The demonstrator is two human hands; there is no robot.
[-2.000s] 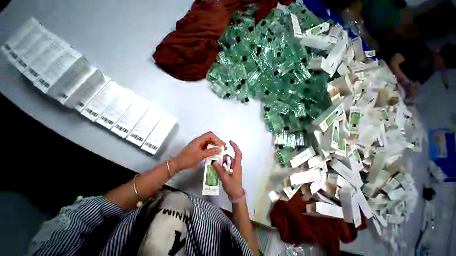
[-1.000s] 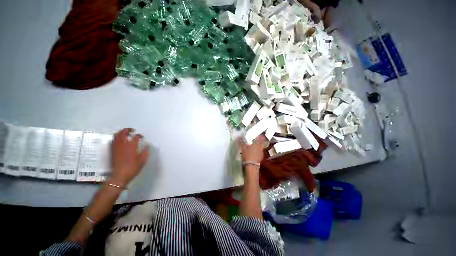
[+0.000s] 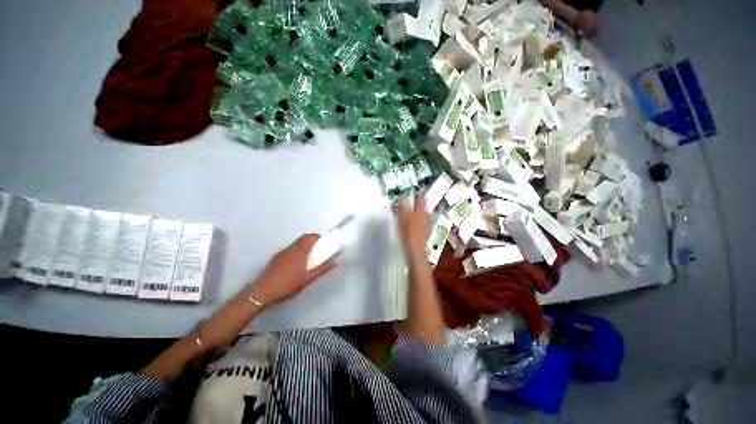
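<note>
My left hand [image 3: 290, 269] holds a white carton [image 3: 329, 242] over the table in front of me, with the carton's far end tilted up to the right. My right hand [image 3: 412, 219] is blurred and reaches to the near edge of the green bottle heap [image 3: 398, 176], beside the loose carton pile [image 3: 539, 124]. Its fingertips are at the lowest bottles. I cannot tell whether it grips one. The filled cartons [image 3: 157, 257] lie side by side in a row at the left, barcodes facing up.
A rust-brown cloth [image 3: 162, 74] lies left of the bottles, and another [image 3: 489, 290] lies at the near table edge. A clear plastic bag [image 3: 506, 356] and blue bins [image 3: 584, 344] are below the edge. Another person's hand [image 3: 584, 21] is at the top right.
My left hand has moved from the filled row to the right and now holds a white carton. My right hand has moved from the loose cartons up to the bottles.
</note>
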